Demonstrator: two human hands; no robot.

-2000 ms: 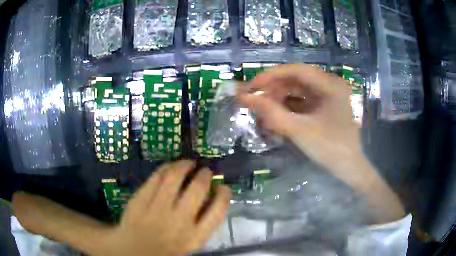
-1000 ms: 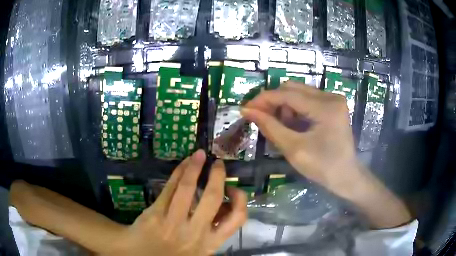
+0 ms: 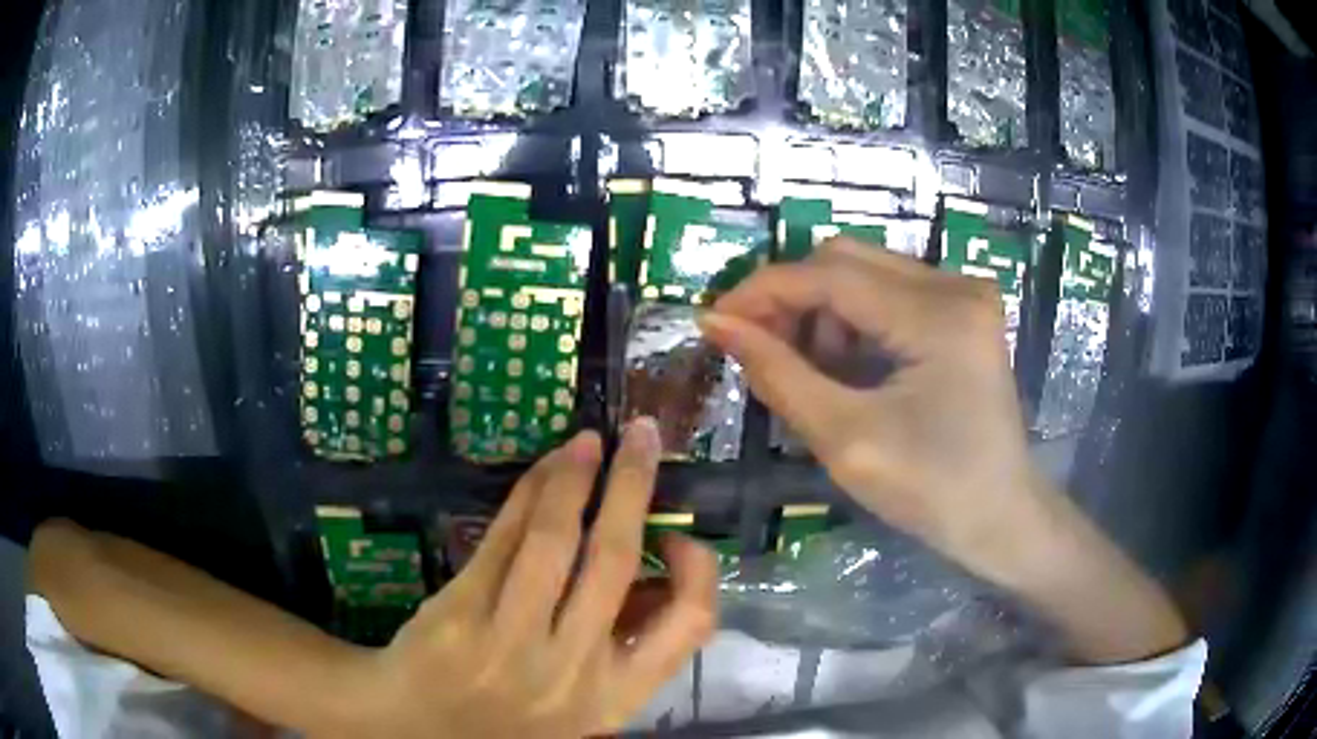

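Observation:
A green circuit board (image 3: 696,248) lies in the middle row of a dark tray (image 3: 498,156). A shiny silvery dome sheet (image 3: 676,378) covers its lower part. My right hand (image 3: 867,354) pinches the sheet's upper right corner between thumb and forefinger. My left hand (image 3: 556,606) is spread below, one fingertip on the sheet's lower left corner, holding nothing. Two bare green boards (image 3: 517,325) with pale pads lie to the left.
Silvery-covered boards (image 3: 682,55) fill the far row. More covered boards (image 3: 1072,339) are at right. A printed clear sheet (image 3: 1213,188) lies at the right edge. A shiny translucent pile (image 3: 116,260) is at left. Clear film (image 3: 867,585) lies near me.
The dome sheet has gone from hanging over the board to lying on its lower part. My left hand has moved up and right, and a fingertip now touches the sheet's lower left corner.

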